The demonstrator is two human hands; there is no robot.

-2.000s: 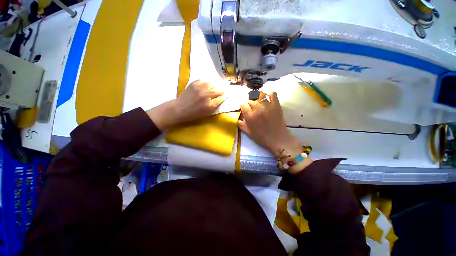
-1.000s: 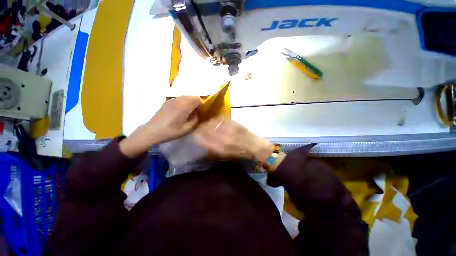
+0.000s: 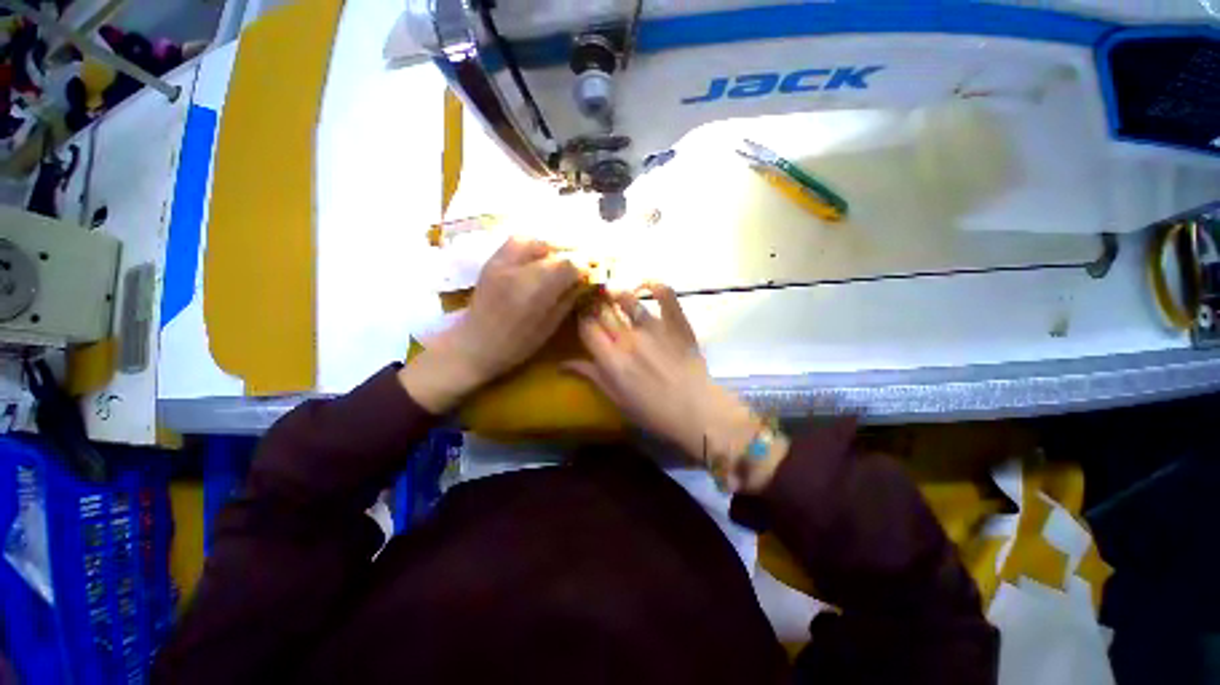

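A mustard-yellow fabric panel [image 3: 542,404] lies under and in front of both hands at the table's front edge, its far end at the fingers. My left hand [image 3: 515,305] holds its far end, fingers bent, just in front of the presser foot [image 3: 612,204]. My right hand [image 3: 656,359] touches the same fabric from the right, its fingertips close to the left ones. Bright lamp glare hides the exact grip and the fabric's edge. The hands are a little short of the needle area of the white sewing machine [image 3: 789,83].
A long yellow panel [image 3: 268,201] lies at the left of the table. Green and yellow snips [image 3: 799,185] lie on the bed right of the needle. Blue crates [image 3: 100,562] stand lower left. Cut yellow and white pieces [image 3: 1037,535] hang at lower right. Another machine [image 3: 54,281] is far left.
The hands have moved from pulling and turning the fabric to gathering close together at its far end. The yellow side now spreads beneath them. The view has shifted slightly.
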